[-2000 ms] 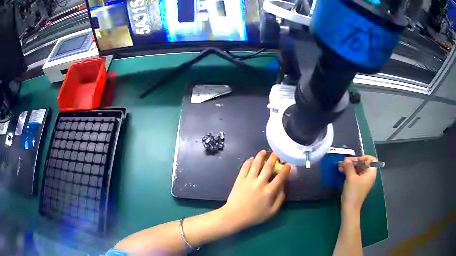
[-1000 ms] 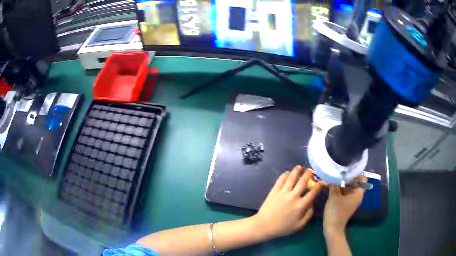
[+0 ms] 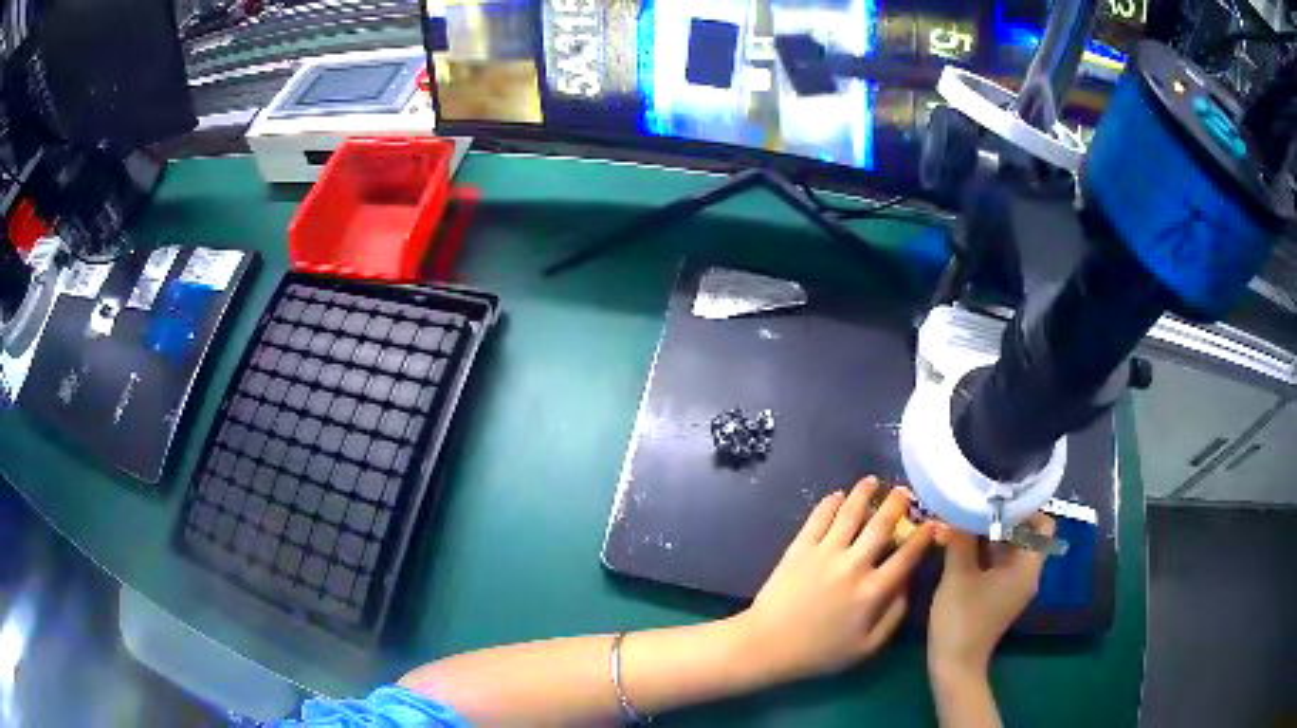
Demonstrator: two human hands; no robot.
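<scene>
My left hand point(image 3: 839, 590) lies palm down on the dark base plate point(image 3: 669, 491), its fingertips at the lower left of the white ring light point(image 3: 932, 477). A small yellowish piece point(image 3: 905, 529) shows at those fingertips; the parts there are too small to tell. My right hand point(image 3: 981, 590) is just below the ring light, close to my left fingertips, and holds a thin light tool point(image 3: 1038, 539) whose tip is hidden. A heap of small dark, shiny components point(image 3: 743, 435) lies on the plate, left of the microscope point(image 3: 1060, 356).
A silvery strip point(image 3: 747, 295) lies at the plate's top, a blue patch point(image 3: 1070, 562) at its right. A black pocketed tray point(image 3: 327, 441), red bin point(image 3: 373, 206) and white instrument point(image 3: 342, 103) stand left. The monitor point(image 3: 768, 86) stands behind on black legs. A second dark plate point(image 3: 135, 356) is far left.
My right hand has moved left with the tool, from over the blue patch to under the ring light beside my left hand. The view has shifted left. The magnified image now shows a dark shape at the part's right.
</scene>
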